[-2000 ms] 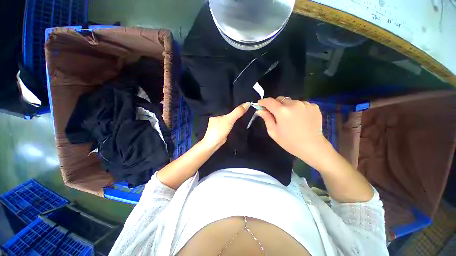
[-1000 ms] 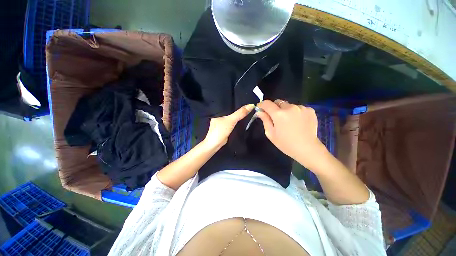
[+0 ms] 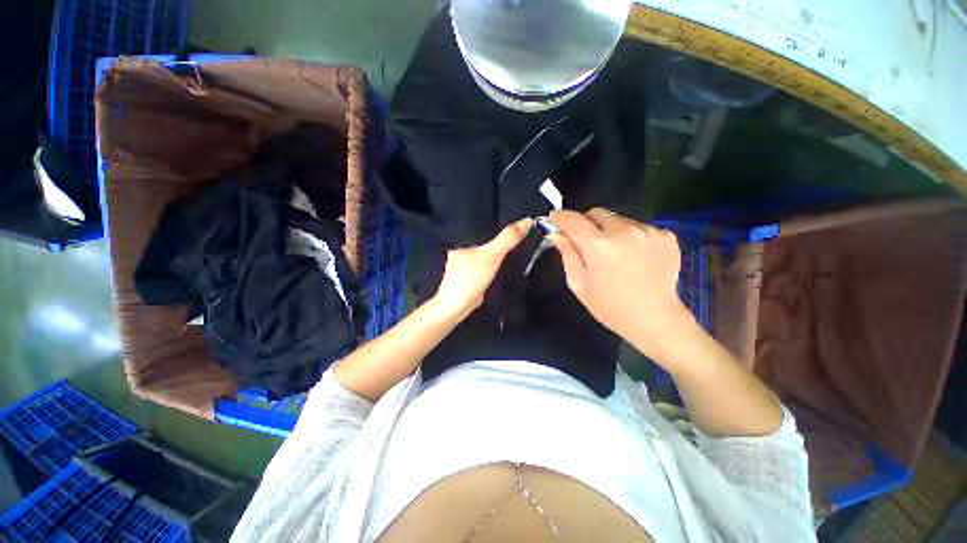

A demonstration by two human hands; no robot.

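A black garment [image 3: 451,164] lies over my lap and up under the rounded shiny silver machine arm [image 3: 539,48]. A small white label [image 3: 550,193] stands out from the cloth just above my fingertips. My left hand [image 3: 472,274] pinches the black garment with thumb and finger. My right hand [image 3: 626,265] holds small metal snips [image 3: 537,256], whose pointed end shows below the fingers. The fingertips of both hands meet at the garment's middle. What lies between them is too small to tell.
At the left stands a blue crate lined with brown cloth [image 3: 159,138], holding black garments [image 3: 249,276] with white parts. Another brown-lined crate [image 3: 859,308] is at the right. The white table [image 3: 848,53] with a yellow ruler edge curves across the upper right. Blue crates [image 3: 74,467] sit lower left.
The hands stay at the same spot on the garment. My right hand and the snips have shifted and turned very slightly.
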